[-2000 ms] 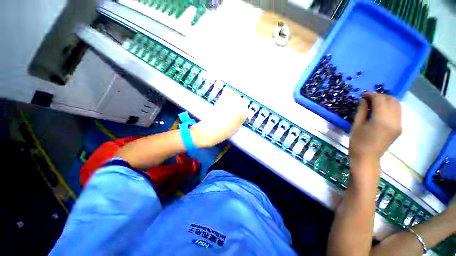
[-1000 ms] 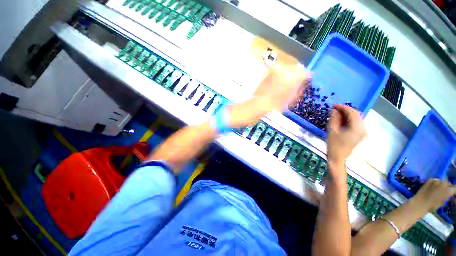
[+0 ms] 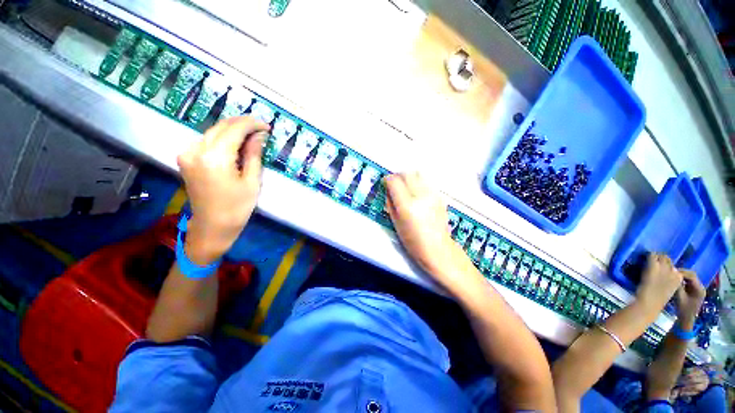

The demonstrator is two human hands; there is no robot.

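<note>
A green circuit board panel [image 3: 302,152] of many narrow boards with pale patches lies in the rail, running from upper left to lower right. My left hand [image 3: 222,173], with a blue wrist strap, is over its left part, thumb and forefinger close together at the boards. My right hand [image 3: 417,216] is over its middle, fingertips down at the boards. The fingertips hide whether either hand holds a component. A blue bin [image 3: 600,109] behind the rail has small dark components [image 3: 541,179] heaped at its near end.
A whitish ring-shaped item [image 3: 460,69] lies on a tan card [image 3: 435,48]. Green panels [image 3: 564,32] stand on edge behind the bin. At right a neighbour's hands [image 3: 662,278] are at another blue bin [image 3: 665,222]. A red stool [image 3: 97,314] stands lower left.
My left hand has moved from beside the blue bin's heap back left to the panel. My right hand has left the bin and come down to the panel. The view has shifted.
</note>
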